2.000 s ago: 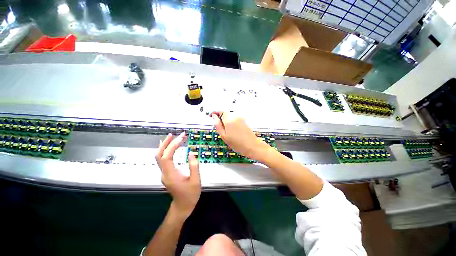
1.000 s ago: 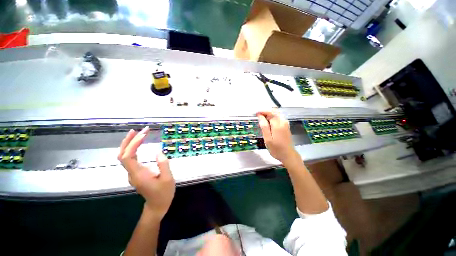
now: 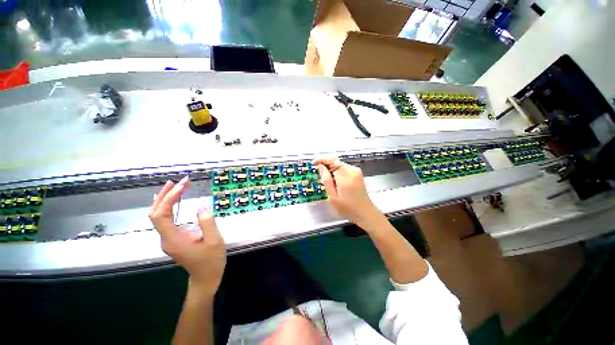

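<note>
A green PCB panel (image 3: pixel 270 187) with two rows of small units lies across the conveyor rails in front of me. My right hand (image 3: pixel 342 185) is at its right end, thumb and fingertips together at the upper right corner; whether they pinch a small part cannot be told. The hand hides that end of the panel. My left hand (image 3: pixel 189 232) is at the panel's left end, fingers spread and empty, over the front rail.
Shelf behind: dispenser bottle (image 3: pixel 200 116), loose components (image 3: pixel 265 139), side cutters (image 3: pixel 357 111), spare panels (image 3: pixel 452 105), plastic bag (image 3: pixel 103 106). Other PCB panels ride at left (image 3: pixel 20 214) and right (image 3: pixel 446 162). A cardboard box (image 3: pixel 377 50) stands behind; a dark monitor (image 3: pixel 576 101) at right.
My right hand has gone from over the panel's middle, out past its right end, and back onto its right corner. My left hand stays near the left end. The view has shifted right.
</note>
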